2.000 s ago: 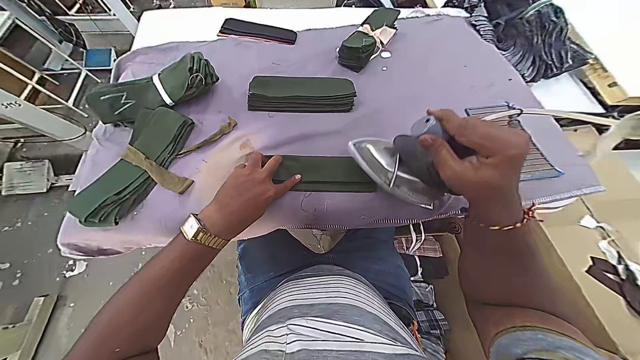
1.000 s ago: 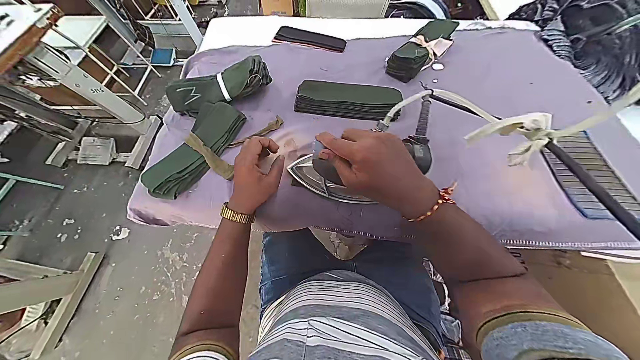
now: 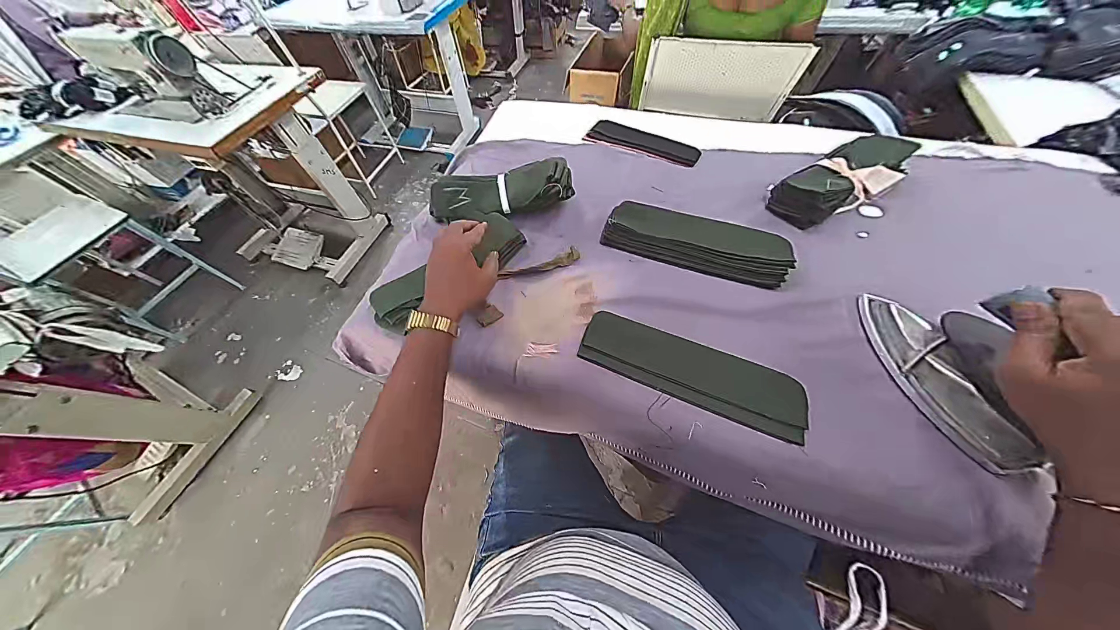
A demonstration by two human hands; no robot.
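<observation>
My left hand (image 3: 461, 269) rests on a bundle of dark green fabric pieces (image 3: 402, 296) wrapped with an olive strip, at the left of the lilac-covered table; whether its fingers grip the cloth is hard to tell. At the right edge, my right hand (image 3: 1059, 367) holds the handle of an electric iron (image 3: 949, 381). Between my hands lies a low stack of dark green fabric pieces (image 3: 696, 372), touched by neither. Behind it sits a thicker green stack (image 3: 700, 241). A green bundle with a white band (image 3: 468, 194) lies beyond my left hand.
At the back of the lilac cloth (image 3: 997, 210) are a tied green bundle (image 3: 818, 188) and a dark flat stack (image 3: 643, 143). A sewing machine (image 3: 166, 57) stands on a table at the upper left. A person in green (image 3: 744, 17) is behind the far edge.
My left hand has moved left onto the wrapped green bundle. The iron, in my right hand, has moved right, off the near stack. The view has swung noticeably.
</observation>
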